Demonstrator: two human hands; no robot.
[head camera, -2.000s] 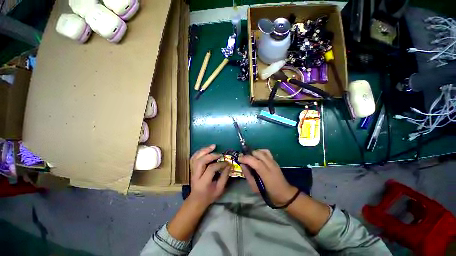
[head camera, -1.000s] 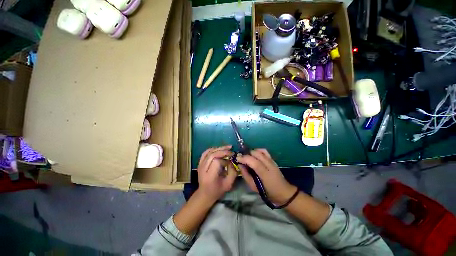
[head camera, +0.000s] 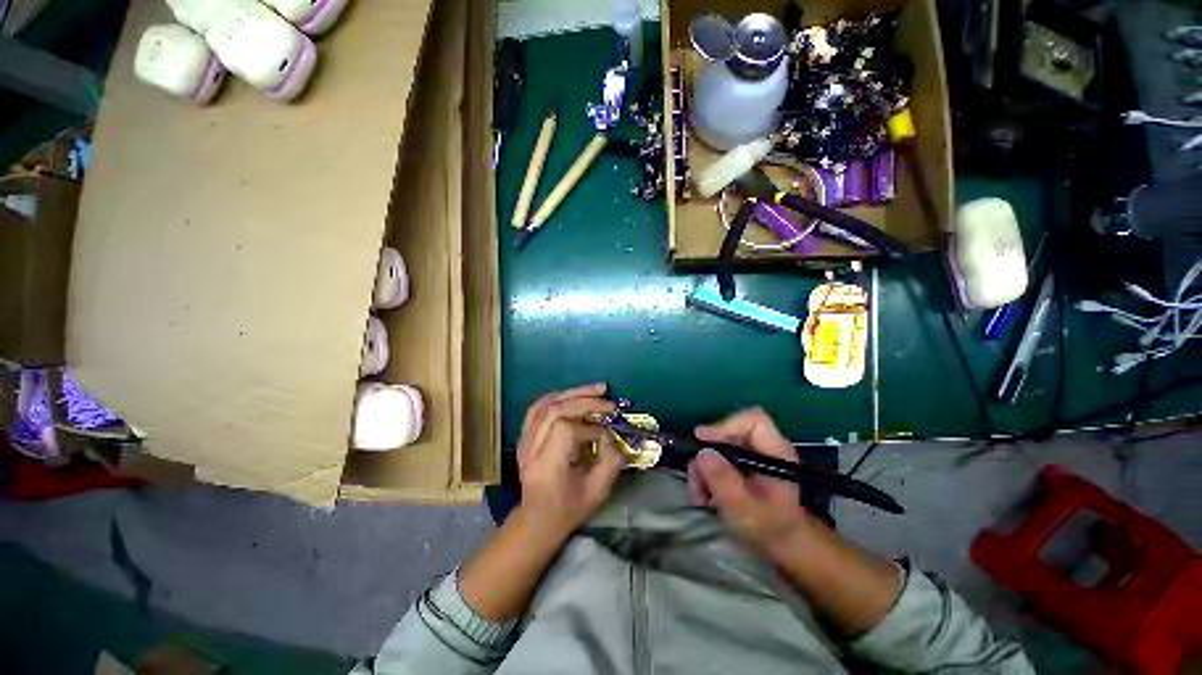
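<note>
My left hand (head camera: 567, 462) holds a small yellow and white device part with dark bits, a circuit board assembly (head camera: 642, 446), between its fingers near my lap, at the bench's front edge. My right hand (head camera: 749, 485) holds the black handle of a soldering iron (head camera: 791, 469). The iron lies almost level, its black cord end pointing right and its front end at the board. The metal tip is hard to make out against the board. The fingers hide part of the board.
An open case half (head camera: 836, 335) and a light-blue strip (head camera: 745, 310) lie below the cardboard parts box (head camera: 807, 251). Two wooden-handled tools (head camera: 570, 187) lie left of the box. A white case (head camera: 989, 253) sits right. Cardboard sheets (head camera: 237, 237) with white cases are left. A red stool (head camera: 1094, 567) stands lower right.
My right hand has moved right and turned the iron from pointing up the bench to lying level, pointing left at the board. The board shows more openly in my left hand. The view has shifted slightly.
</note>
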